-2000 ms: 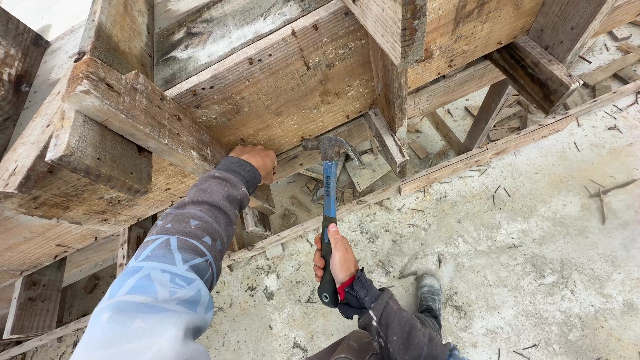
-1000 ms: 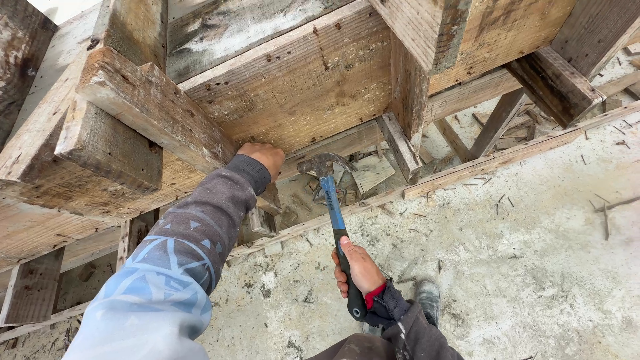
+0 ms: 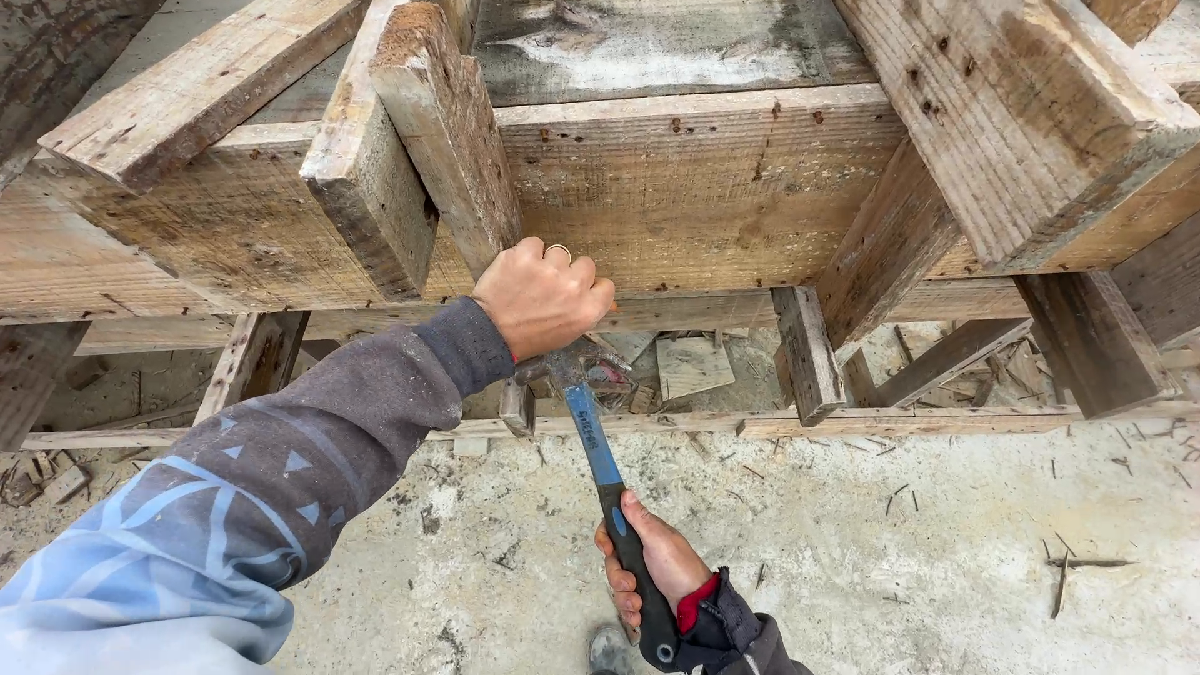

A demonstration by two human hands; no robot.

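My right hand [image 3: 656,562] is closed around the black grip of a claw hammer [image 3: 592,436] with a blue shaft. The hammer's head, partly blurred, lies just below my left hand [image 3: 546,295]. That left hand is a fist with a ring on one finger, at the lower end of an upright wooden block [image 3: 455,141]. Whether it grips the block cannot be seen, since the fingers are curled away from view. Behind the fist runs a wide wooden formwork board [image 3: 694,197] with nail holes and rusty nails.
Wooden braces [image 3: 1031,122] jut out at the upper right, and more blocks [image 3: 366,206] at the left. Short posts [image 3: 811,361] stand below the board. A long low batten [image 3: 900,422] crosses the concrete floor [image 3: 844,562], where loose nails and wood scraps lie.
The view has shifted and sits closer to the boards. The hammer's head, formerly to the right of my left fist, is now just below it. Both hands remain closed.
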